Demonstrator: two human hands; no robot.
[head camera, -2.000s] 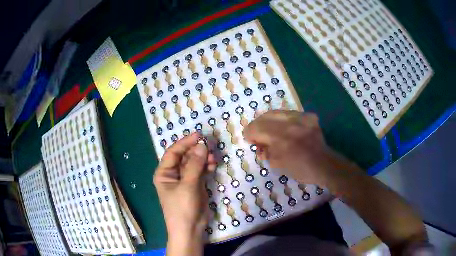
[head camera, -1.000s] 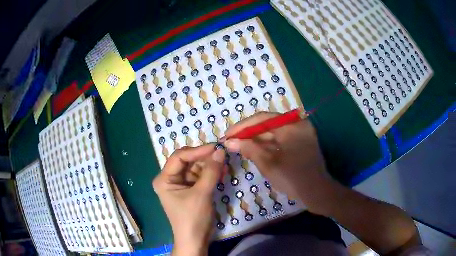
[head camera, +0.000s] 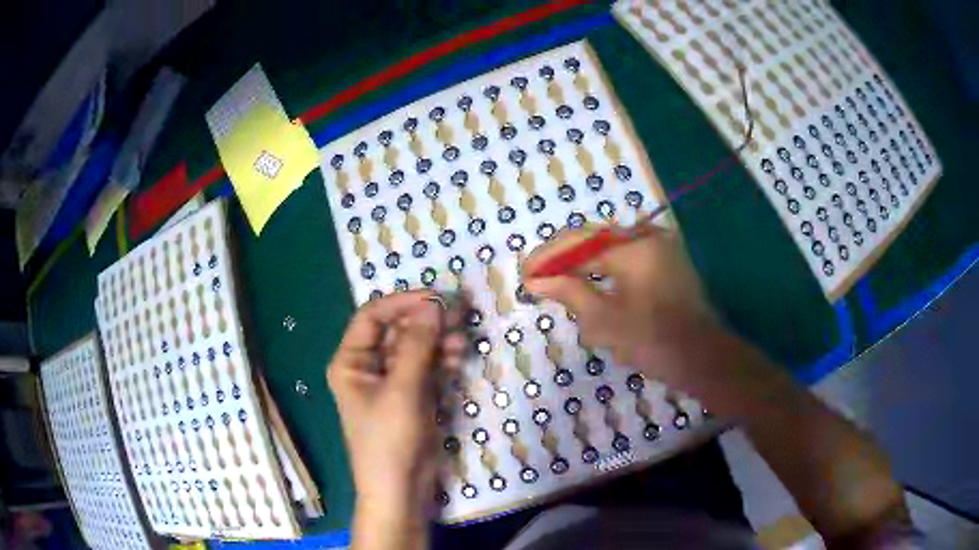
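The white main tray (head camera: 419, 144) lies in front of me, with rows of dark rings at the ends of its tan slots. My left hand (head camera: 389, 371) is over its left middle, thumb and finger pinched at a small round part (head camera: 436, 300), which is blurred. My right hand (head camera: 633, 290) is over its right middle and grips a red pen-shaped tool (head camera: 580, 254), tip toward the left. The two hands are apart. A thin dark red cord (head camera: 703, 185) runs from the tool to the right-hand tray. Slots under both hands are hidden.
The right-hand tray (head camera: 789, 129) lies at upper right and the left-hand tray stack (head camera: 193, 371) at left, beside a far-left tray (head camera: 84, 430). Loose bits (head camera: 289, 322) lie on the green mat. A yellow slip (head camera: 263, 177) and red card (head camera: 161, 193) lie beyond.
My right hand and the red tool have moved right, away from my left fingertips, where the tool's tip was one second ago. The trays have shifted slightly right in view.
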